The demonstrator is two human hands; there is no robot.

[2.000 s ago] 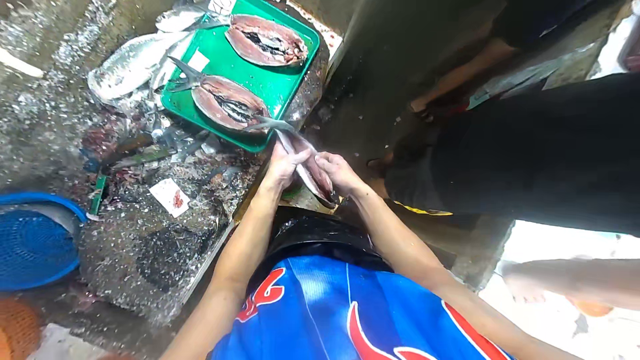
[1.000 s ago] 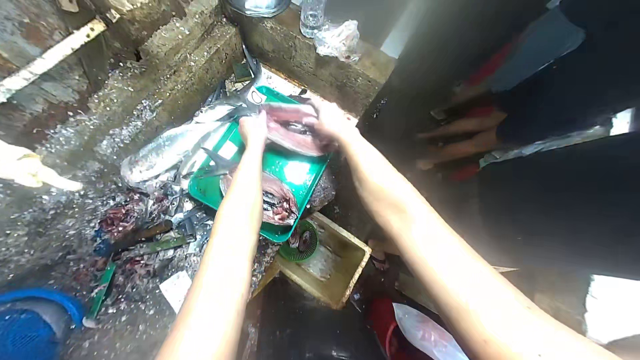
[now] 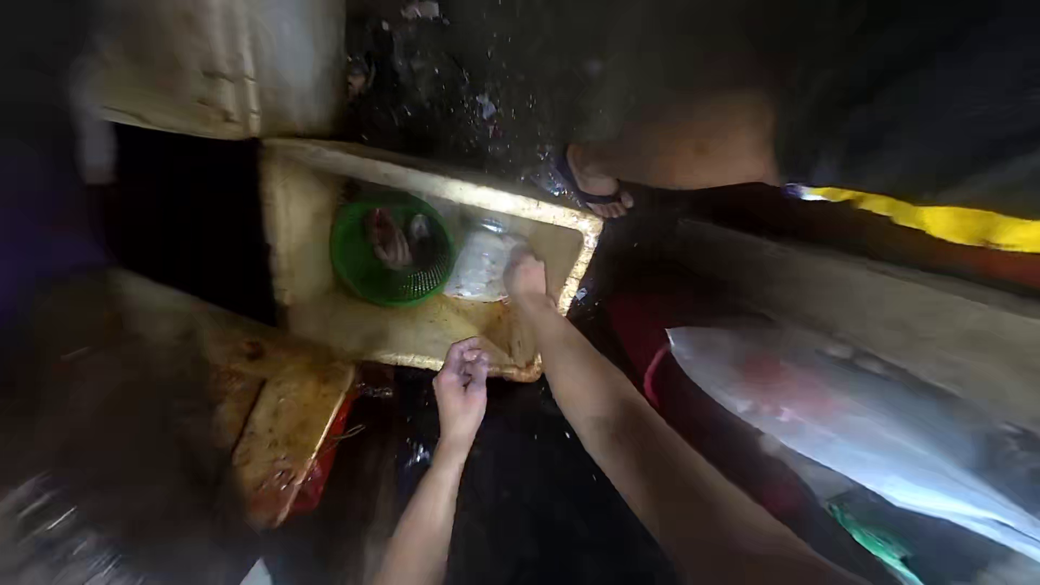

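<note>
A worn, yellowed rectangular bin [image 3: 317,321] lies below me with a green plastic basket [image 3: 349,272] in its left part. Pieces of fish [image 3: 390,240] rest inside the basket. Right of the basket is a pale, whitish fish or package [image 3: 482,264]; blur hides which. My right hand [image 3: 528,272] reaches into the bin and touches or grips that pale thing's right end; its fingers are hidden. Over the bin's near edge, my left hand [image 3: 463,370] has loosely curled fingers and holds nothing visible.
At right, a large pale plastic bag or sheet [image 3: 812,398] covers part of a dark red container [image 3: 642,333]. A person's sandalled foot [image 3: 597,187] is by the bin's far right corner. A stained board [image 3: 284,439] lies at lower left. Dark wet floor surrounds the bin.
Both hands have left the fish at the green tray and are now lower, at the yellowed bin. The view has swung down and right, so the tray is out of sight.
</note>
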